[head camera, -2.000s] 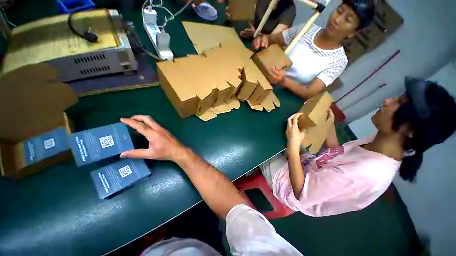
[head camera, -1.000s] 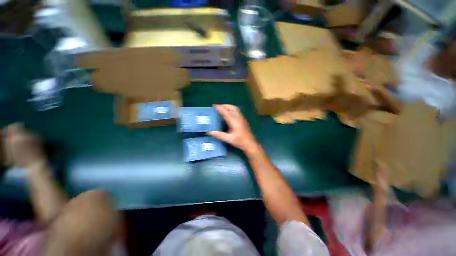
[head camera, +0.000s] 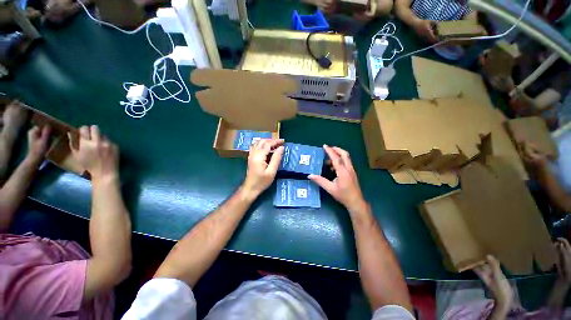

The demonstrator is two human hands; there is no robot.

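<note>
My left hand [head camera: 262,167] has its fingers and thumb at the left edge of a blue card or card stack [head camera: 305,160] with white print and a QR square. My right hand [head camera: 341,178] spans its right edge, finger at the upper corner and thumb at the lower. A second blue card or stack [head camera: 297,193] lies flat on the bench just below. An open brown mailer box [head camera: 221,139] stands behind my left hand, its lid [head camera: 244,97] raised. Another blue card [head camera: 248,139] lies inside, its right end partly hidden by my left fingers.
Folded brown boxes [head camera: 413,128] are piled to the right. A vented metal machine [head camera: 322,86] stands behind the cards, with a power strip [head camera: 379,69] beside it. White cables [head camera: 164,84] lie back left. People's hands [head camera: 97,153] hold cardboard at the left; others work at right and far side.
The view has swung left and sharpened. My left hand has come into view at the left edge of the upper blue card; my right hand stays at its right edge.
</note>
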